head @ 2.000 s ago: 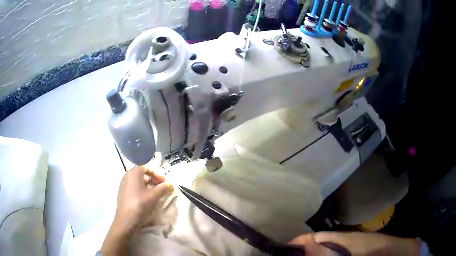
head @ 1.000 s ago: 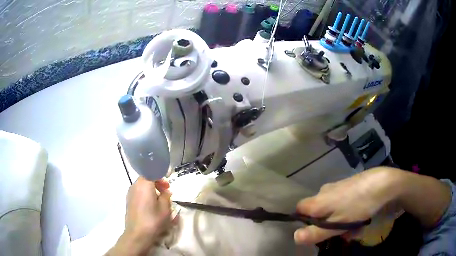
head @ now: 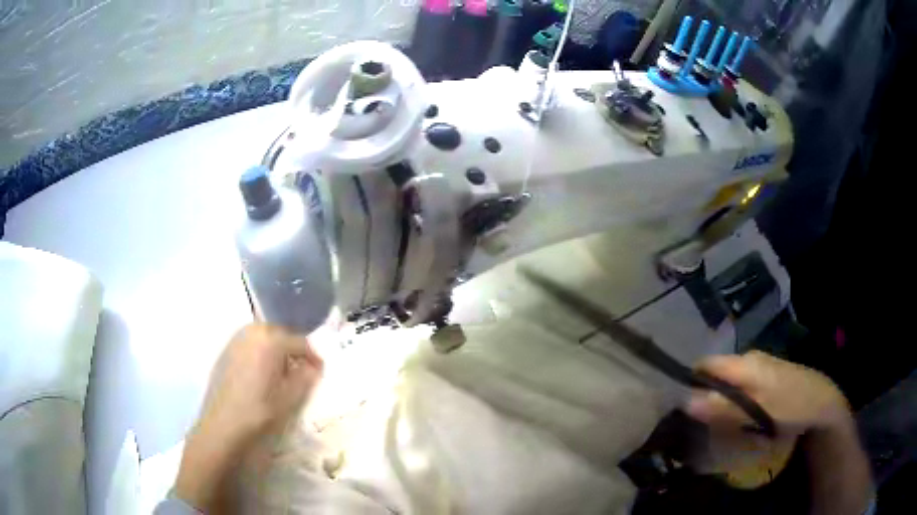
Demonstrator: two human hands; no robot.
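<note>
A cream garment piece (head: 503, 412) lies in soft folds in front of the sewing machine (head: 603, 191), partly under its needle end. My left hand (head: 263, 377) is closed at the garment's left edge, just below the machine lamp; the pinched cloth is mostly hidden by the fingers. My right hand (head: 769, 412) holds the fabric shears (head: 623, 337) by the handles at the right. Their dark blades point up and left over the cloth, towards the space under the machine arm, and are blurred.
A grey-white lamp (head: 287, 267) hangs left of the needle area. A second cream piece (head: 45, 352) lies at the far left of the white table (head: 151, 231). A blue spool stand (head: 694, 75) is on the machine, and dark thread cones (head: 447, 45) stand behind it.
The shears have swung away from my left hand, up and right, with the blades now near the machine arm. My left hand has shifted slightly left and up.
</note>
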